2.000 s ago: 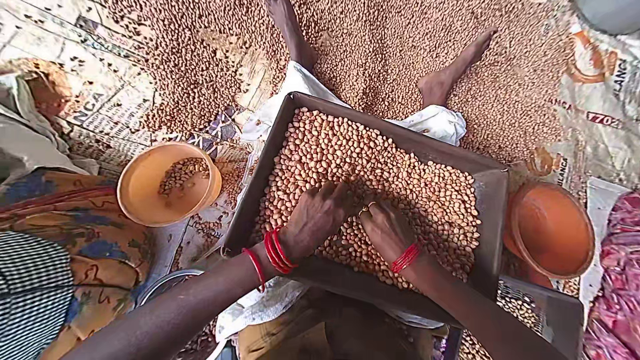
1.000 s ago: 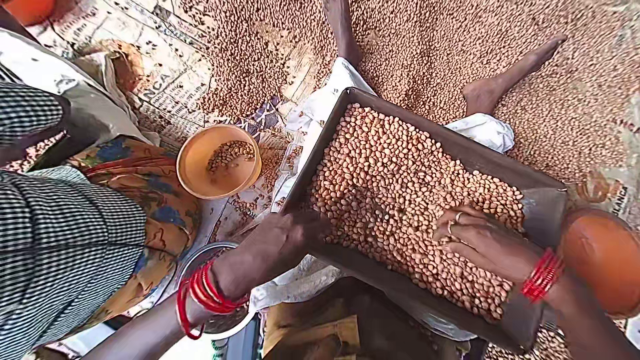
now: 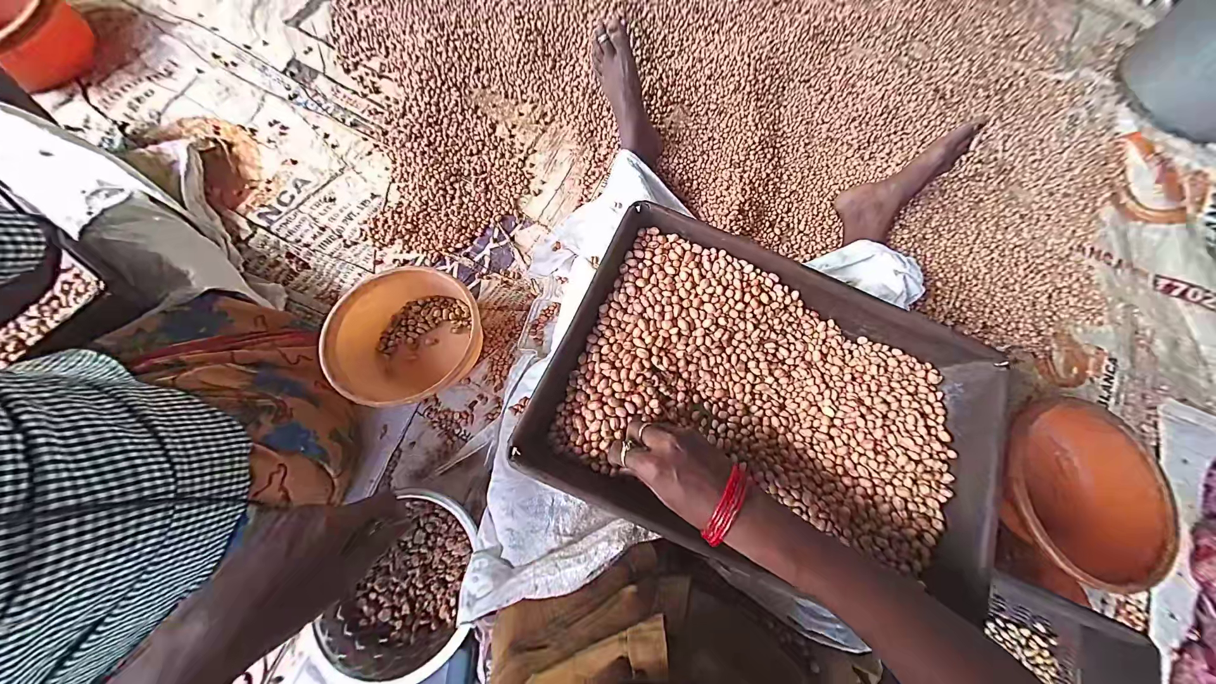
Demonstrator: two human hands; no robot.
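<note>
A dark rectangular metal tray (image 3: pixel 964 475) of pinkish-brown kernels, like peanuts or beans (image 3: pixel 760 361), sits tilted over the lap on white cloth. My right hand (image 3: pixel 665 465), with rings and red bangles, has its fingertips down in the kernels near the tray's lower left edge; whether they grip any is hidden. My left hand (image 3: pixel 380 521), blurred, is outside the tray, over the left side of a white-rimmed bucket (image 3: pixel 461 508) holding darker kernels; its fingers cannot be made out.
An orange plastic bowl (image 3: pixel 347 342) with some kernels stands left of the tray, another (image 3: pixel 1092 484) at its right. Kernels (image 3: pixel 779 114) spread over printed sheeting around two bare feet. A person in checked cloth (image 3: pixel 114 465) sits at left. A grey container (image 3: pixel 1178 71) stands top right.
My left hand has moved from the tray's left edge to the white-rimmed bucket. My right hand has shifted left across the kernels.
</note>
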